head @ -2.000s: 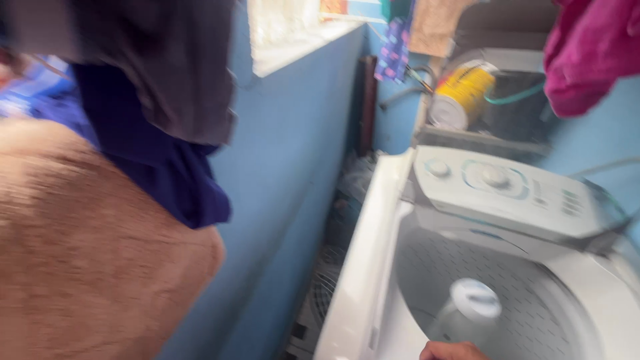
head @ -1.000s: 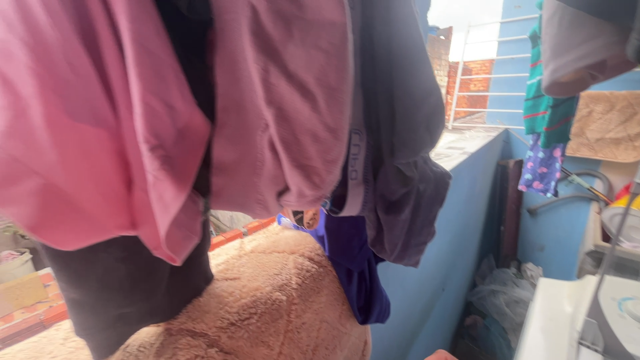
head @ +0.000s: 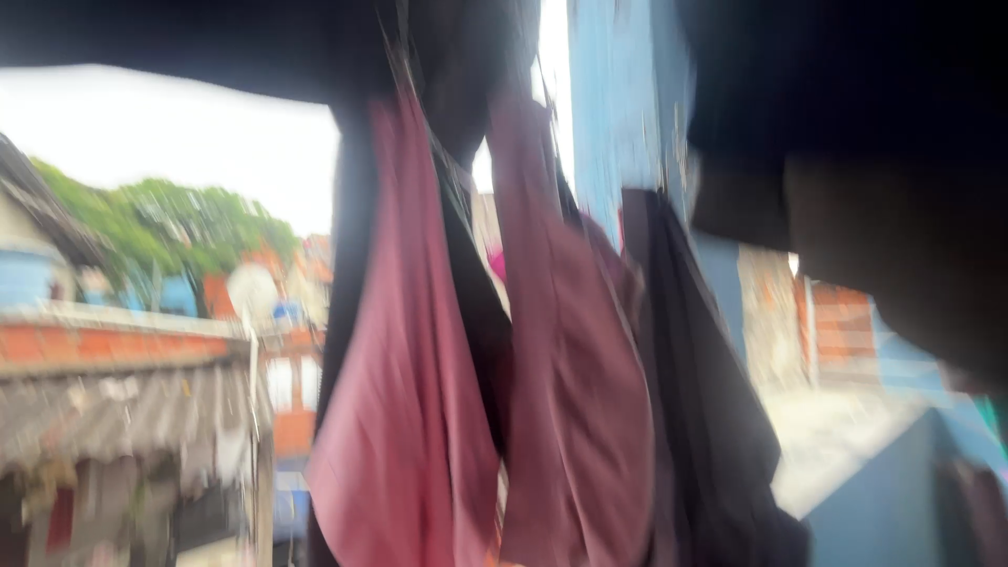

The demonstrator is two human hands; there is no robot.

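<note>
Neither my left hand nor my right hand shows in the head view. Pink cloth garments hang in the middle, with a mauve one beside them. To their right hangs a dark grey garment. Black cloth hangs behind and above the pink pieces. Dark, blurred fabric fills the upper right close to the camera. Whether anything touches the garments is hidden by motion blur.
A blue wall with a pale ledge runs at the lower right. At the left, beyond the laundry, are a corrugated roof, a satellite dish and green trees. A light blue wall rises behind the garments.
The view has swung far left and up, from the washing machine to the hanging laundry. The fingertip low in the earlier frames is out of view.
</note>
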